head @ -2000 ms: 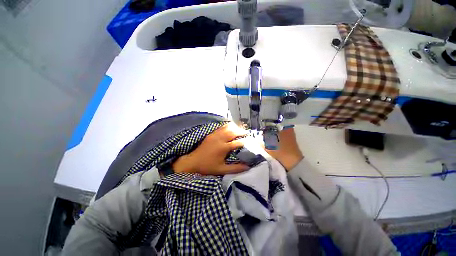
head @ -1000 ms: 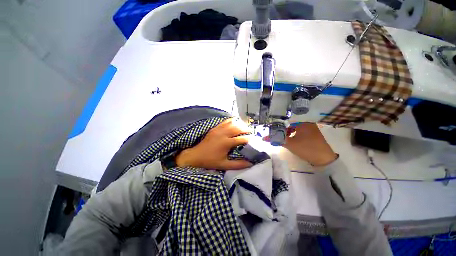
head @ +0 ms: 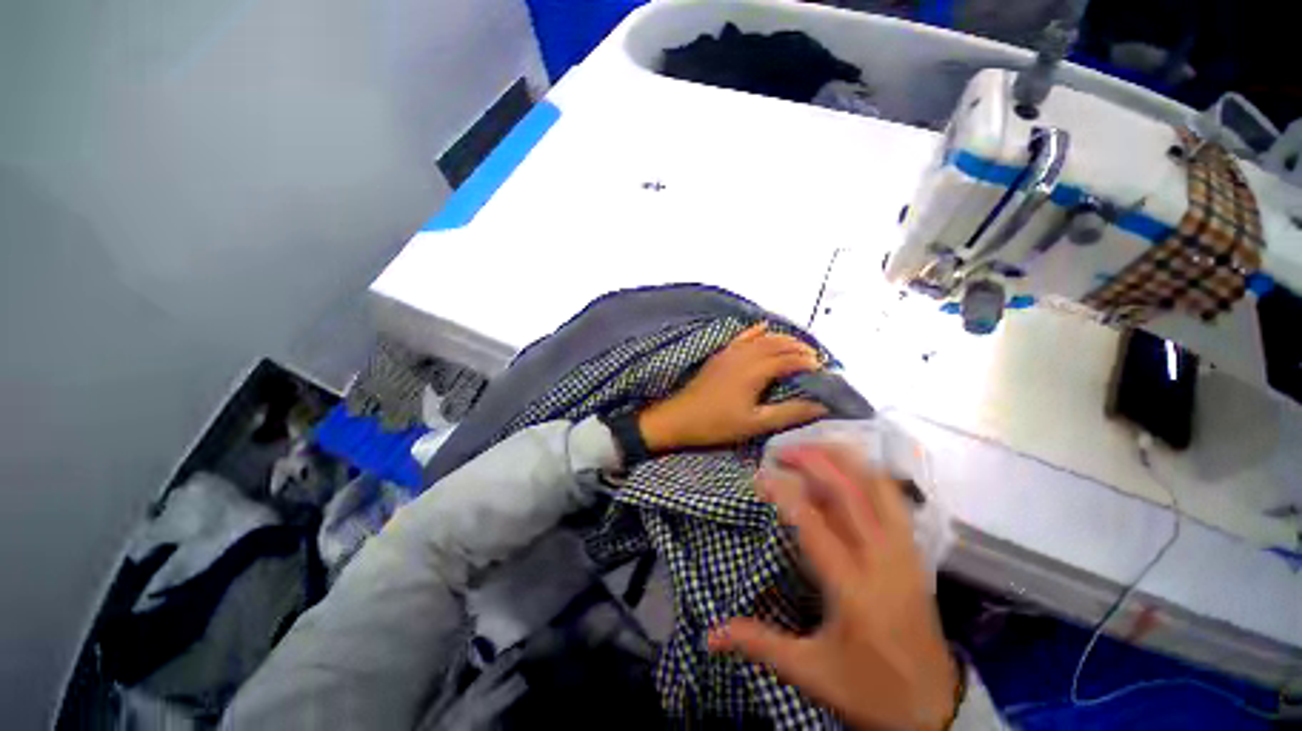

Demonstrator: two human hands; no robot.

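The garment in work, with black-and-white gingham (head: pixel 714 536) and a curved grey band (head: pixel 628 317), lies over the front of the table and hangs off its edge. It is away from the needle area. My left hand (head: pixel 733 396) rests on the garment with its fingers near the grey band's right end; whether it pinches cloth is not clear. My right hand (head: pixel 854 607) is raised over the garment, blurred, fingers spread and empty. Pale grey-white fabric (head: pixel 900 446) lies behind its fingers, partly hidden.
The white sewing machine head (head: pixel 985 186) stands at the right, with brown plaid cloth (head: pixel 1197 236) draped on its arm. A smartphone (head: pixel 1154 386) with a white cable lies beneath. Dark cloth (head: pixel 764 60) fills the rear tray. Garment pieces (head: pixel 214 571) are heaped lower left.
The view has turned left. The garment and my left hand have come away from the needle area. My right hand has left the needle area and is now above the garment, open.
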